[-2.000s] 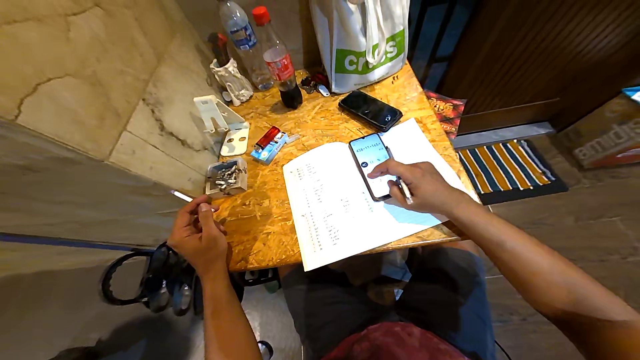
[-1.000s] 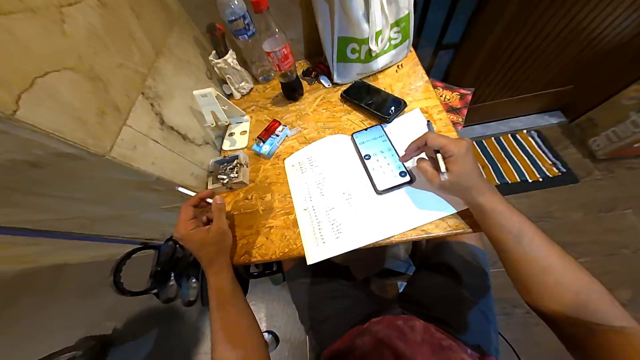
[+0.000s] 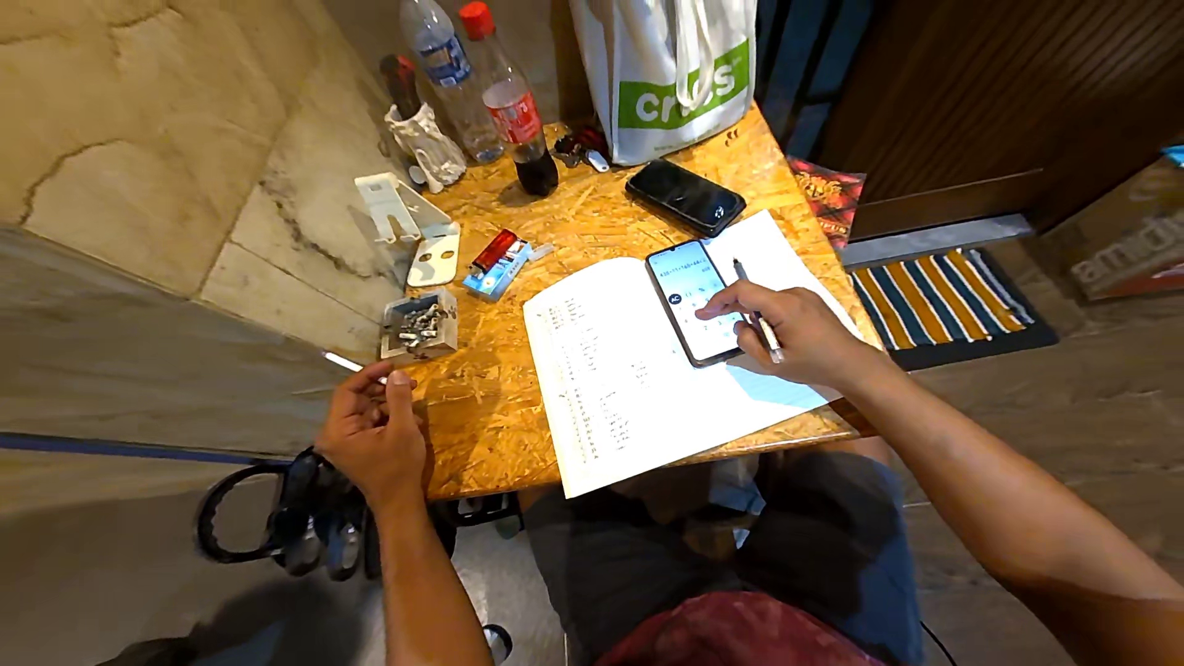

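Note:
My right hand (image 3: 786, 333) holds a pen (image 3: 760, 319) between its fingers, while a fingertip touches or hovers just over the screen of a smartphone (image 3: 694, 301) that shows a calculator. The phone lies on the right part of an open notebook (image 3: 601, 370), whose left page bears rows of handwriting. At the table's left edge, my left hand (image 3: 375, 425) holds a cigarette (image 3: 344, 362) between its fingers. Close above that hand stands a small ashtray (image 3: 419, 326) with several cigarette butts. A red lighter (image 3: 498, 250) rests on a blue and white cigarette pack (image 3: 499, 277).
Behind the notebook lies a second, dark phone (image 3: 686, 196). At the wooden table's back (image 3: 592, 222) stand a cola bottle (image 3: 518, 120), a clear plastic bottle (image 3: 449, 69), a white bag (image 3: 647, 83) and keys (image 3: 581, 148). A metal bracket (image 3: 407, 217) stands by the wall.
My right hand drew back from the phone, then returned with a fingertip over its lower screen. The left hand remains near the ashtray with the cigarette.

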